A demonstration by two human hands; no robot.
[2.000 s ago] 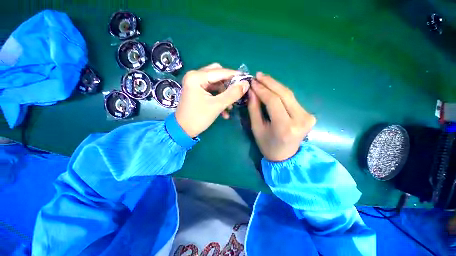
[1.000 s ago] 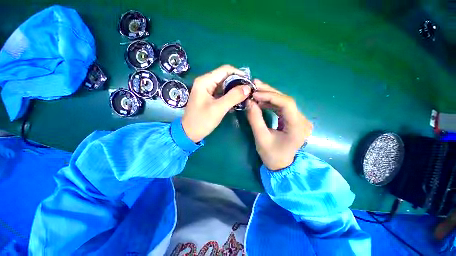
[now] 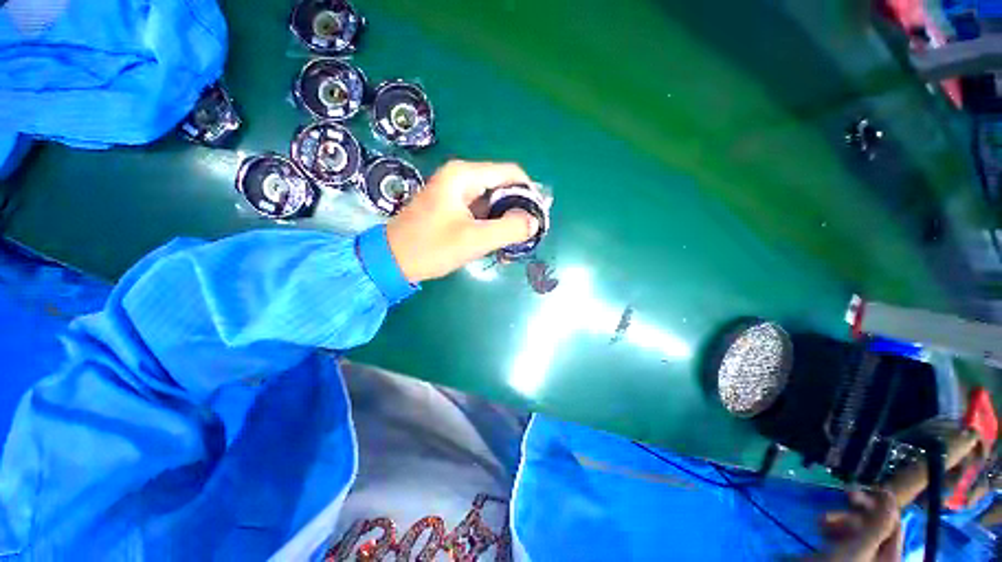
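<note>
My left hand (image 3: 456,225) is shut on a round black shell (image 3: 516,220) with a shiny rim, held above the green mat. The thumb lies over its front and covers part of the inside. My right hand (image 3: 868,521) is blurred at the lower right, by the black soldering iron stand (image 3: 808,412); its grip is unclear. No soldering iron can be made out. Several similar shells (image 3: 327,154) with pale round centres lie grouped on the mat at the left.
The crumpled blue cloth (image 3: 121,66) lies at the upper left, with a dark shell (image 3: 211,114) at its edge. A grainy silvery disc (image 3: 755,369) fronts the stand. Small dark bits (image 3: 541,277) lie on the green mat (image 3: 659,198). A black cord (image 3: 703,470) runs below.
My right hand has left the shell and moved to the lower right by the stand. My left hand still holds the shell. The view has shifted and turned.
</note>
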